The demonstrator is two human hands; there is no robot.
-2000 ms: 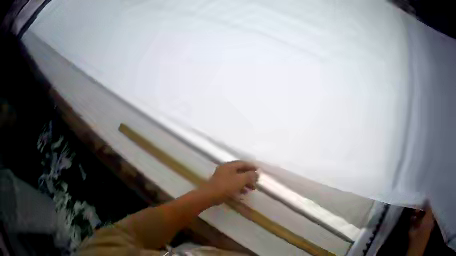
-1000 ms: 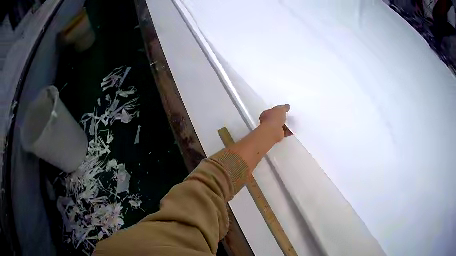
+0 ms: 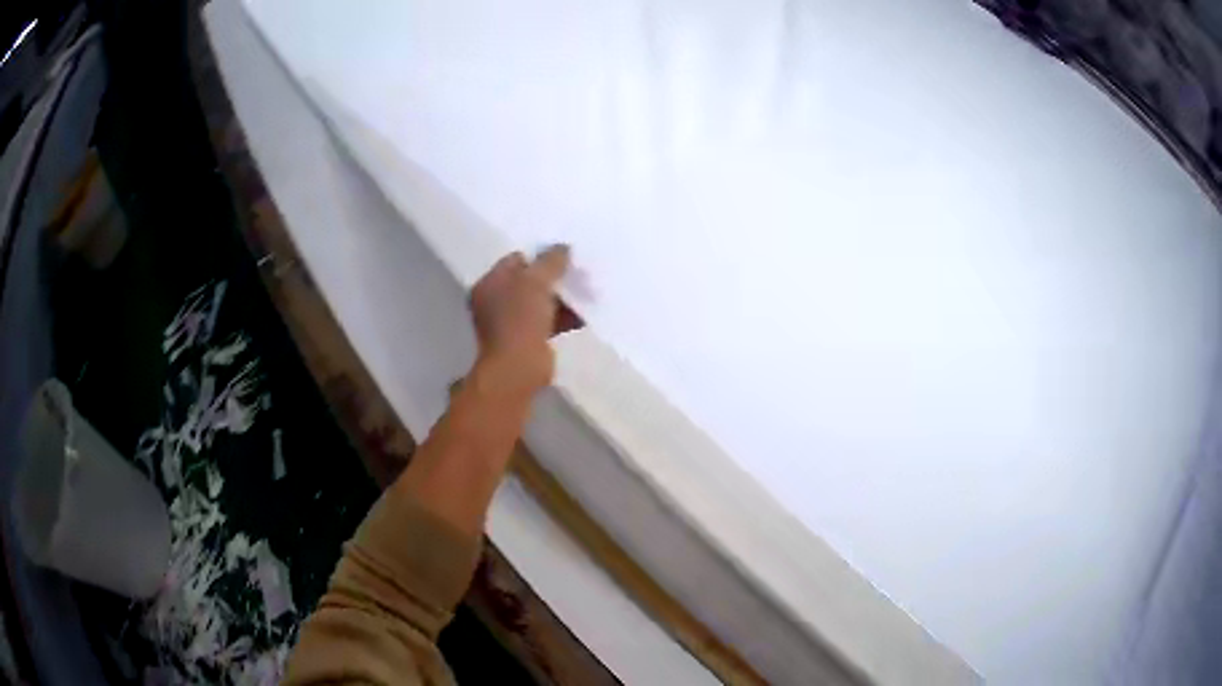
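The white fabric (image 3: 858, 282) covers most of the view as a wide sheet. My left hand (image 3: 513, 306) reaches in from the lower left and is closed on the fabric's near edge, with the edge raised around it. A small dark reddish patch shows just beside the fingers; I cannot tell what it is. The yellow-brown wooden ruler (image 3: 619, 566) lies along the near side on a white strip, partly hidden by my forearm and the fabric fold. My right hand is out of the picture.
The table's worn brown edge (image 3: 328, 351) runs down the left. Beyond it, a pale bucket (image 3: 97, 516) stands on the dark floor beside many white scraps (image 3: 215, 536). A blurred yellowish-brown container (image 3: 91, 215) is farther up the left.
The view has swung. My left hand went from the strip near the ruler to the fabric edge, and that edge now lies farther over the strip and nearer the ruler. My right hand has left the picture.
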